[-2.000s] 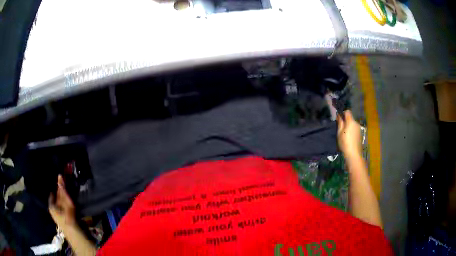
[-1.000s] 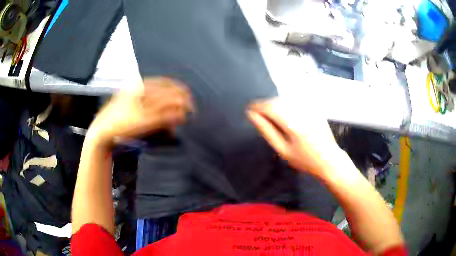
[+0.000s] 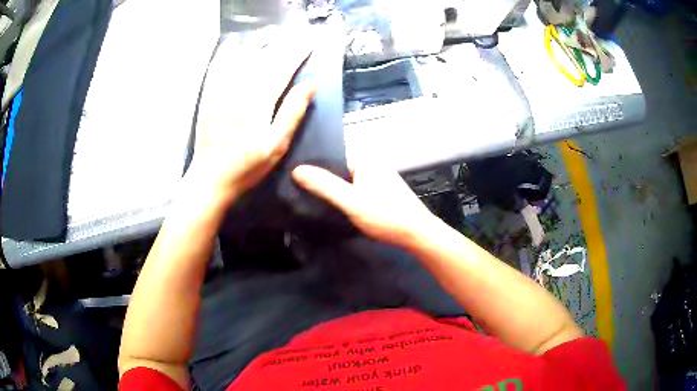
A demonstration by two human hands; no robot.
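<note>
A dark garment piece (image 3: 325, 126) runs from the machine area over the table's front edge and down to the lap, where more dark cloth is spread. My left hand (image 3: 248, 141) lies on its left side, fingers pointing to the machine, overexposed by glare. My right hand (image 3: 374, 195) is at its right side near the table edge, thumb on the cloth, its fingers partly hidden. The whitish-grey sewing machine (image 3: 397, 27) stands at top centre. Glare hides the needle area.
A long dark cloth strip (image 3: 57, 114) lies at the left of the white table (image 3: 141, 99). A dark recess (image 3: 378, 84) is in the tabletop. Yellow and green loops (image 3: 564, 55) lie at the right end. A yellow floor line (image 3: 587, 229) and scraps show below.
The garment piece has gone from the lap up onto the table and now reaches toward the machine. Both hands moved with it. The view has shifted.
</note>
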